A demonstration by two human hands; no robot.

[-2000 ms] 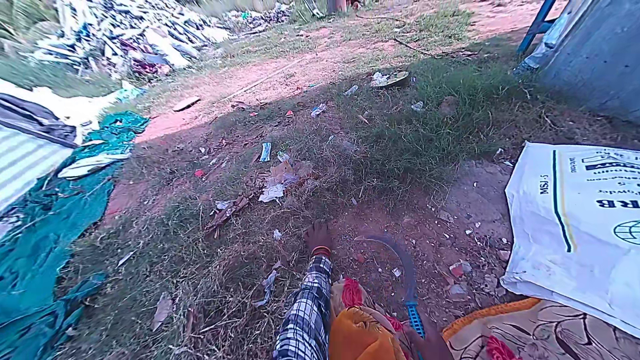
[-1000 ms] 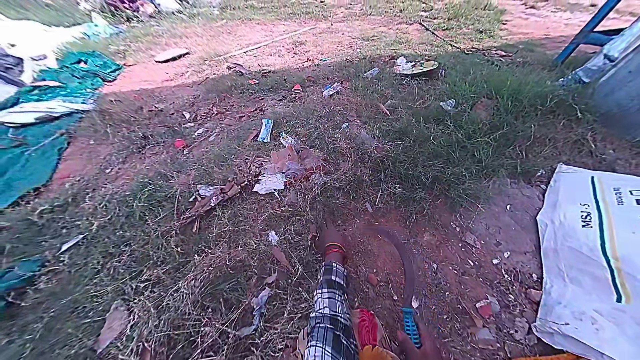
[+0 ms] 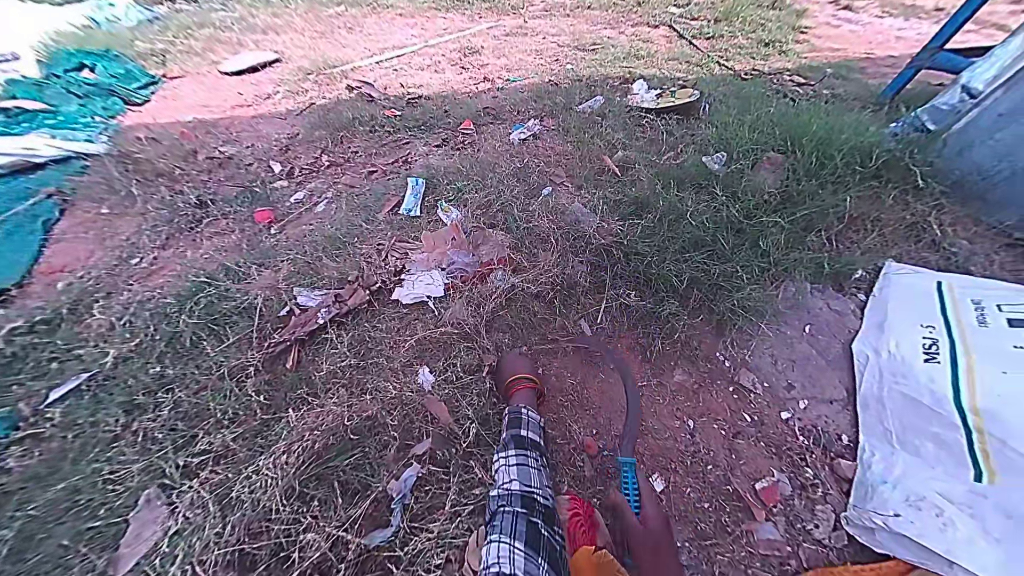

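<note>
My right hand (image 3: 648, 532) grips the blue handle of a sickle (image 3: 629, 400) at the bottom, right of the middle. Its dark curved blade lies low over bare reddish soil, with the tip bending left toward the grass edge. My left hand (image 3: 516, 370), with orange and red bangles at the wrist and a checked sleeve, reaches down into the dry grass (image 3: 472, 328) just left of the blade tip. The fingers are hidden, so I cannot tell whether they hold grass. Crumpled paper and plastic scraps (image 3: 420, 286) lie in the grass ahead of that hand.
A white woven sack (image 3: 904, 416) with printing lies at the right. Behind it stand a grey surface (image 3: 988, 152) and a blue metal leg (image 3: 936, 48). Green netting (image 3: 88, 92) spreads at the far left. A plate with litter (image 3: 670, 99) and a flat stone (image 3: 249, 62) lie farther off.
The view has shifted to the left sack edge and lower ground. My right hand keeps its hold on the sickle, and my left hand stays low in the grass near the blade tip.
</note>
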